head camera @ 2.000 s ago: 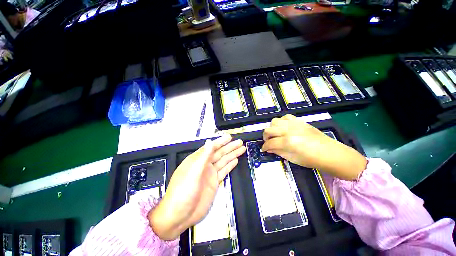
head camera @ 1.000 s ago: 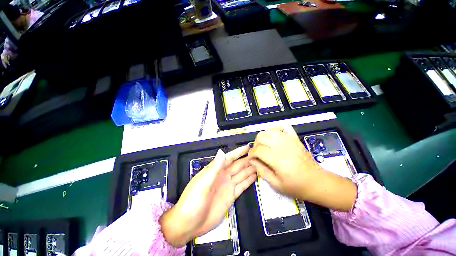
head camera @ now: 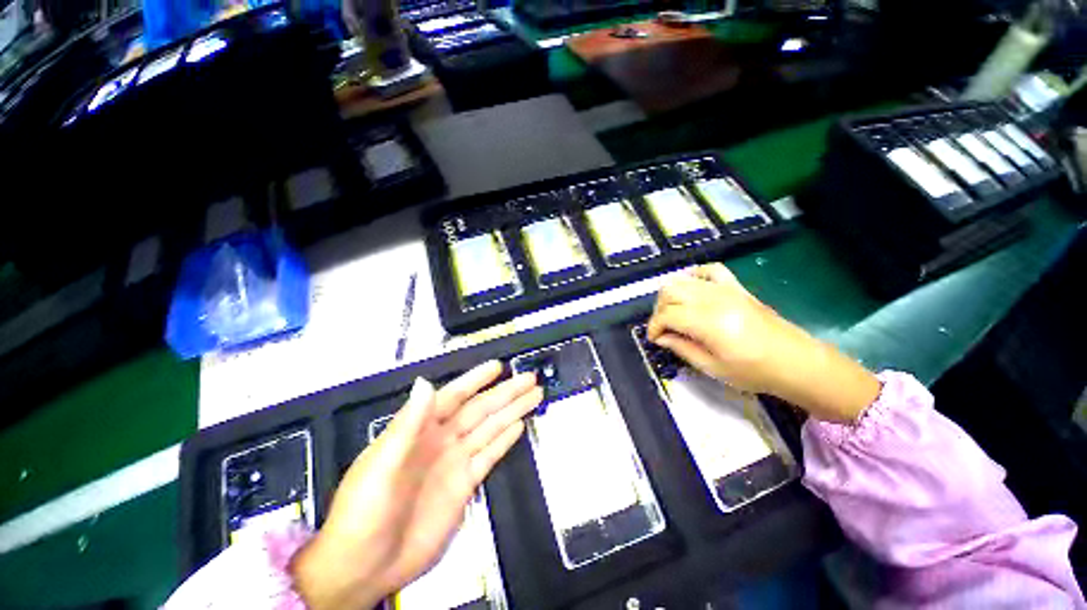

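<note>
A black phone tray (head camera: pixel 525 584) lies in front of me with several phone bodies in its slots. My right hand (head camera: pixel 709 328) has its fingertips pinched together at the camera end of a phone body (head camera: pixel 721 435) right of centre; whether they hold a small part cannot be told. My left hand (head camera: pixel 417 483) is palm up with fingers spread, partly over another phone body. Its fingertips are beside the camera end of the centre phone body (head camera: pixel 590 459). No part can be made out on the palm. A further phone body (head camera: pixel 268 477) lies at the left end.
A second tray (head camera: pixel 459 312) with phone bodies lies beyond. A blue bin (head camera: pixel 197 328) holds a clear plastic bag (head camera: pixel 244 292). A thin dark stick (head camera: pixel 407 312) lies on white paper (head camera: pixel 346 358). Stacked trays (head camera: pixel 882 232) stand at the right.
The view has shifted right. My right hand has moved from the centre phone body to the camera end of the one to its right. My left hand is now apart from it, still palm up.
</note>
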